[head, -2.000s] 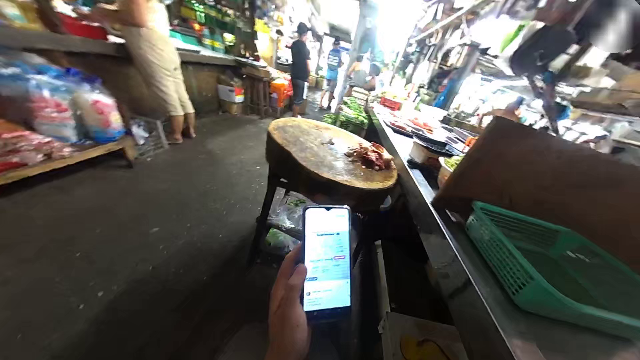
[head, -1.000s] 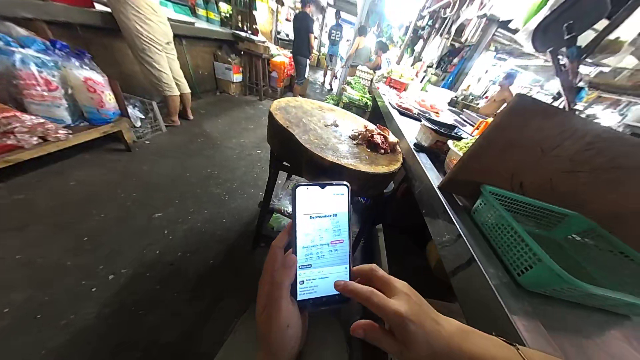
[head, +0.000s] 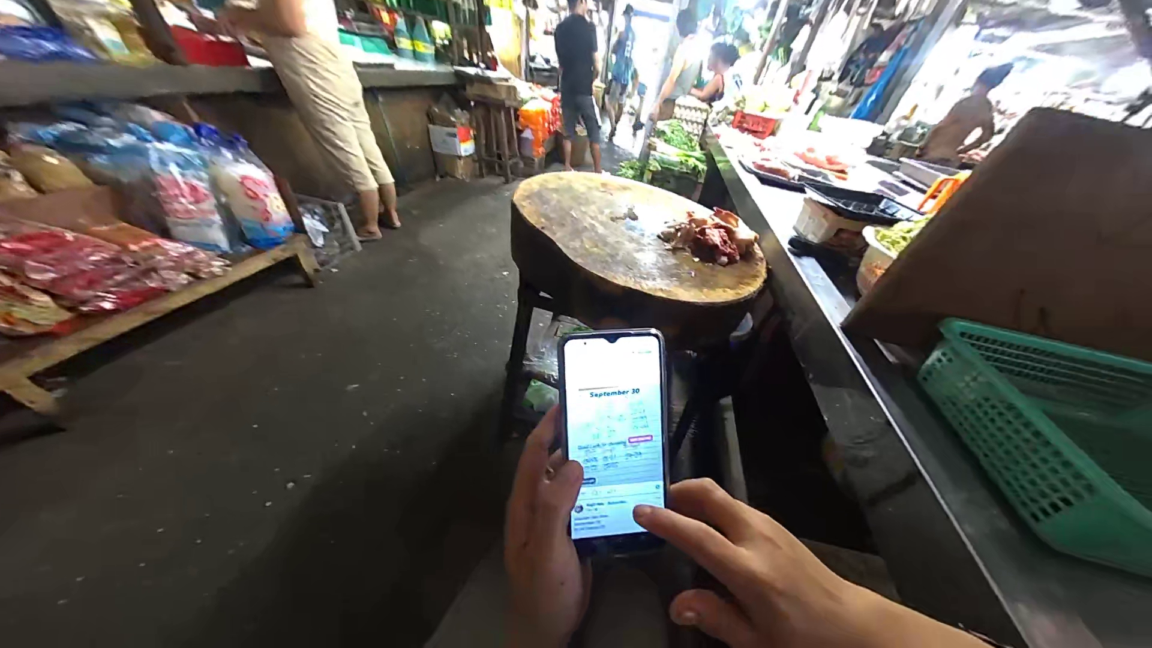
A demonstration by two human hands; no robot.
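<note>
My left hand (head: 544, 531) holds a smartphone (head: 615, 441) upright at the lower middle of the head view, fingers behind it and thumb along its left edge. The lit screen bears writing. My right hand (head: 756, 558) is at the phone's lower right, its index fingertip over the lower part of the screen; whether it touches the glass I cannot tell. Its thumb is apart from the fingers and it holds nothing. Just beyond the phone stands a thick round wooden chopping block (head: 594, 225) on dark legs, with a small pile of raw meat (head: 711, 236) near its right edge.
A metal-edged counter (head: 864, 387) runs along the right, bearing a green plastic basket (head: 1035, 450), a brown board (head: 1017, 234) and trays. At left, a low wooden rack (head: 162, 306) holds bagged goods. A person in beige trousers (head: 324, 99) stands at the left counter; several people are farther back.
My right hand, not in view two seconds ago, has come in from the lower right to the phone's screen. My left hand keeps hold of the phone.
</note>
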